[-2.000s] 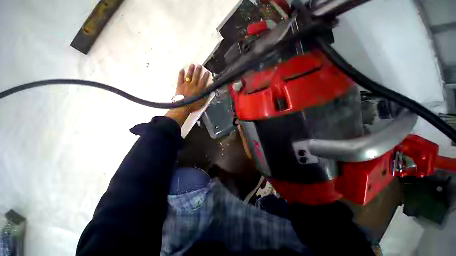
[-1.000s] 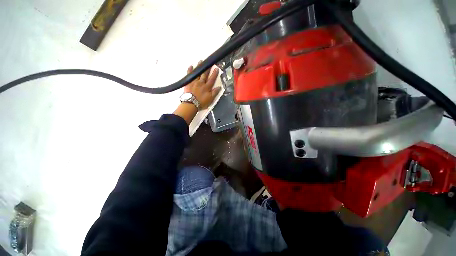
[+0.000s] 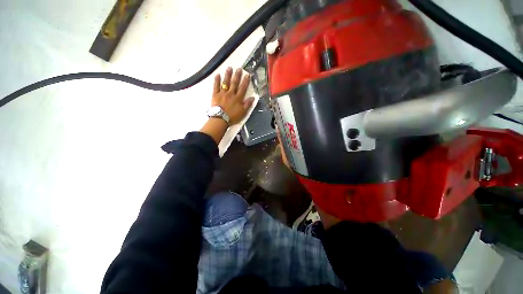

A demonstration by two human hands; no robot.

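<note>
The red and black cloth cutting machine (image 3: pixel 355 97) fills the right of the view, its silver curved handle (image 3: pixel 436 112) towards me. Its flat grey base plate (image 3: pixel 259 125) shows at the edge of the white fabric lay (image 3: pixel 114 149). My left hand (image 3: pixel 232 100), bare, with a ring and a watch, lies flat on the lay's edge beside the machine, fingers a little apart. My right forearm in a dark sleeve runs up to the underside of the machine; the right hand is hidden behind the motor body.
The black power cable (image 3: pixel 155 86) runs over the lay to the machine. A dark bar (image 3: pixel 114 28) lies on the lay at the upper left, a small block (image 3: pixel 34 267) at the lower left. Brown table (image 3: pixel 235 172) shows below the base plate. My knees are close below.
The machine has moved up in view and looks larger. My left hand has shifted slightly to the right in view and stays flat on the lay. The cable's curve has changed.
</note>
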